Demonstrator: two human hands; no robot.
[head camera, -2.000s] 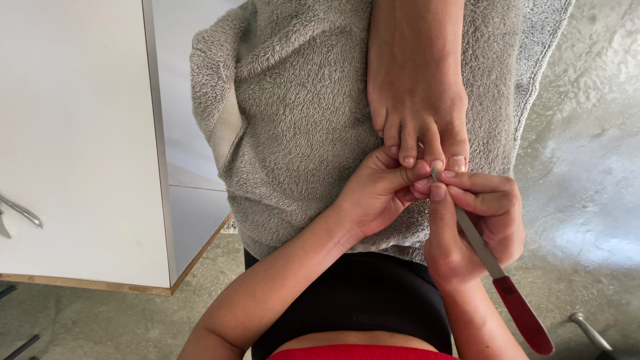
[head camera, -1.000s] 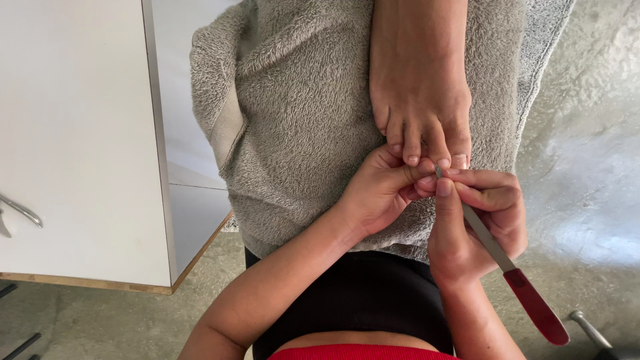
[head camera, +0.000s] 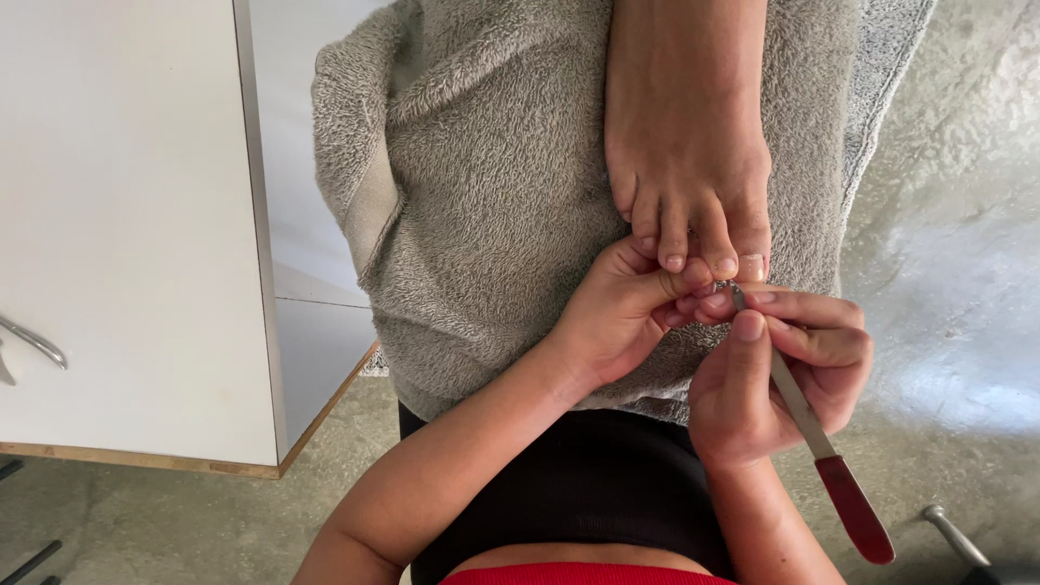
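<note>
A person's bare foot (head camera: 691, 122) rests on a grey terry towel (head camera: 504, 179), toes toward me. My right hand (head camera: 780, 366) pinches a slim metal nail tool with a red handle (head camera: 853, 508) between thumb and fingers. The tool's narrow metal tip is at the nail edge of the second toe, beside the big toe; the handle points down and right. My left hand (head camera: 630, 313) holds the toes from below, its thumb against the second toe's tip. Some of its fingers are hidden under the toes.
At the left stands a white table (head camera: 130, 227) with a wooden lower edge. Metal nippers (head camera: 36, 341), partly cut off, lie on it. The towel covers the lap over black clothing (head camera: 577, 479). A metal leg (head camera: 955, 536) stands at the lower right above the concrete floor (head camera: 959, 325).
The foot has shifted slightly to the right since the earliest frame. The tool's red handle has swung a little to the right, while both hands stay at the toes.
</note>
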